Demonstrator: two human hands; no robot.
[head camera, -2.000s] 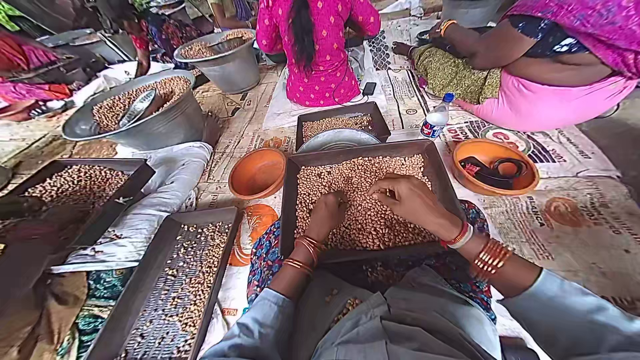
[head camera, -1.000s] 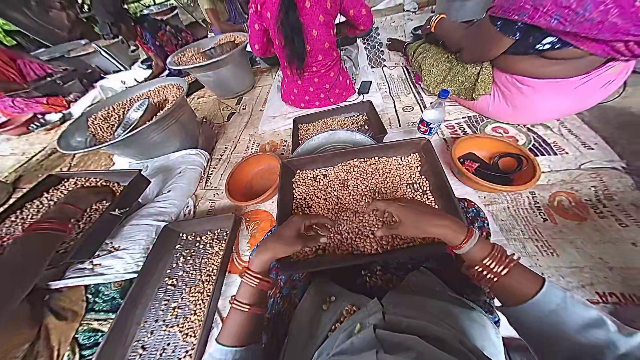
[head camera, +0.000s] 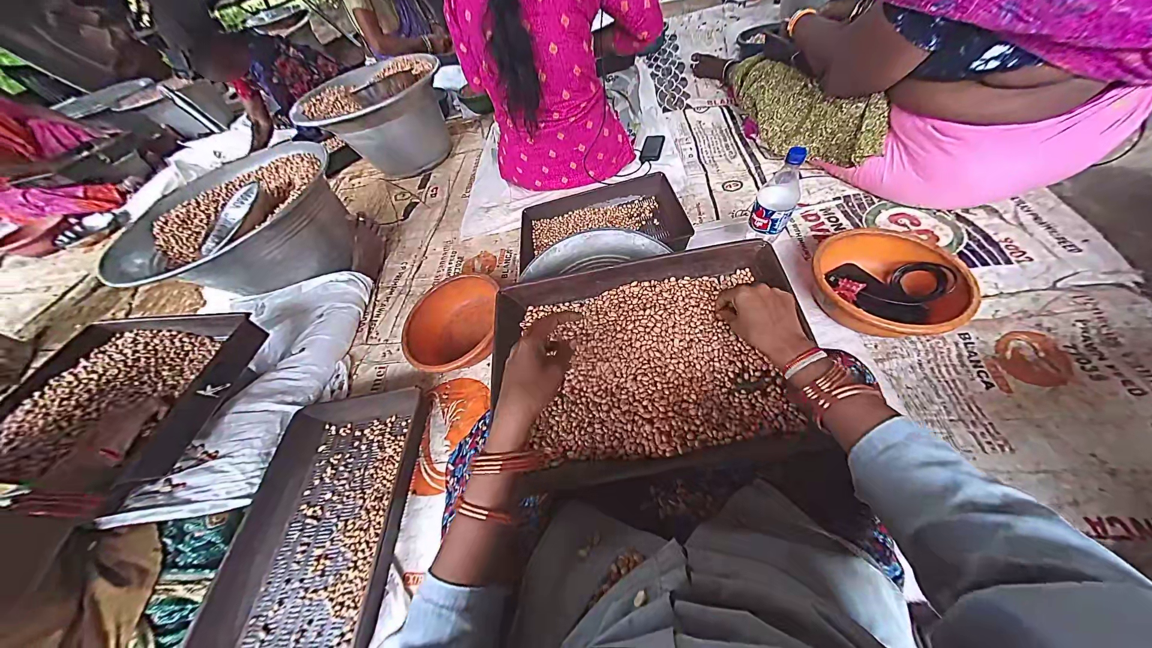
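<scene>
A dark rectangular tray (head camera: 648, 281) rests on my lap, spread with small light-brown nuts or seeds (head camera: 657, 369). My left hand (head camera: 540, 360) is over the tray's left side, its fingers curled above the nuts. Near the far right corner, my right hand (head camera: 760, 317) touches the nuts with its fingertips drawn together; whether either hand holds a piece cannot be told. Just beyond the tray lie a round metal plate (head camera: 594, 250) and a smaller dark tray of nuts (head camera: 675, 209). An orange bowl (head camera: 450, 322) stands at the left.
At the right, an orange bowl (head camera: 958, 315) holds dark objects, beside a plastic bottle (head camera: 776, 200). A perforated tray (head camera: 306, 513) lies at my left, near a co-worker's tray (head camera: 238, 346). Metal tubs (head camera: 297, 243) of nuts stand at the back left. Other people sit around on printed sacks.
Both hands have moved apart over the nuts, the left toward the tray's left side and the right toward its far right corner. At the left, the co-worker's arm has moved over their tray.
</scene>
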